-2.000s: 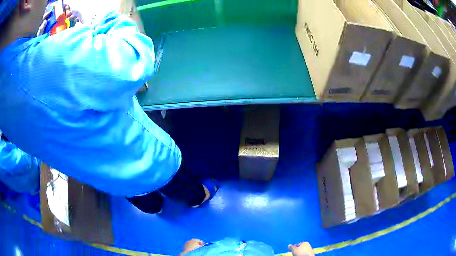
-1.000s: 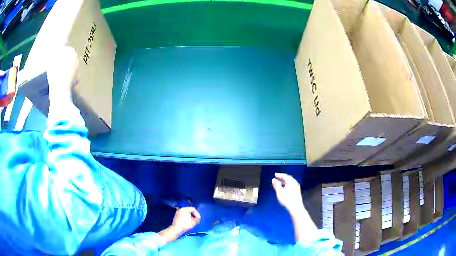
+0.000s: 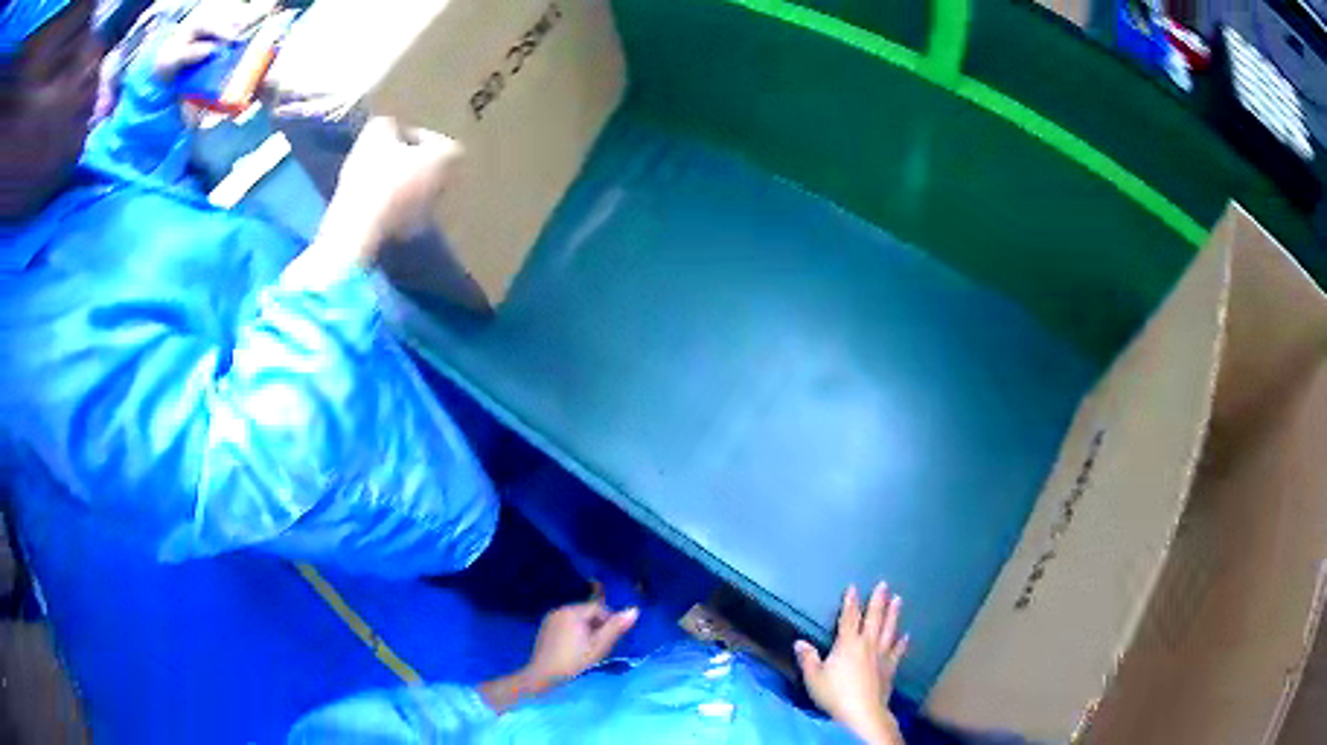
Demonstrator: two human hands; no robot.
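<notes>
My left hand [image 3: 576, 640] is in front of my body, below the bench edge, fingers loosely curled with nothing seen in them. My right hand [image 3: 856, 662] is at the near edge of the green bench top [image 3: 757, 393], fingers spread and empty. An open brown shipping carton [image 3: 1077, 539] with dark print stands on the bench at the right, beside my right hand and not touched by it. The coworker's carton [image 3: 509, 131], brown with dark lettering, stands on the bench at the upper left.
A coworker in a blue smock [image 3: 248, 422] stands close at my left, one hand at that carton. A green frame bar [image 3: 1077, 153] runs along the back of the bench. Part of a brown box [image 3: 720, 629] shows under the bench edge. A yellow line [image 3: 357, 623] marks the blue floor.
The view has turned, so the bench lies slanted. My right hand has come to the bench edge and its fingers have spread. The floor cartons at the right have left the view.
</notes>
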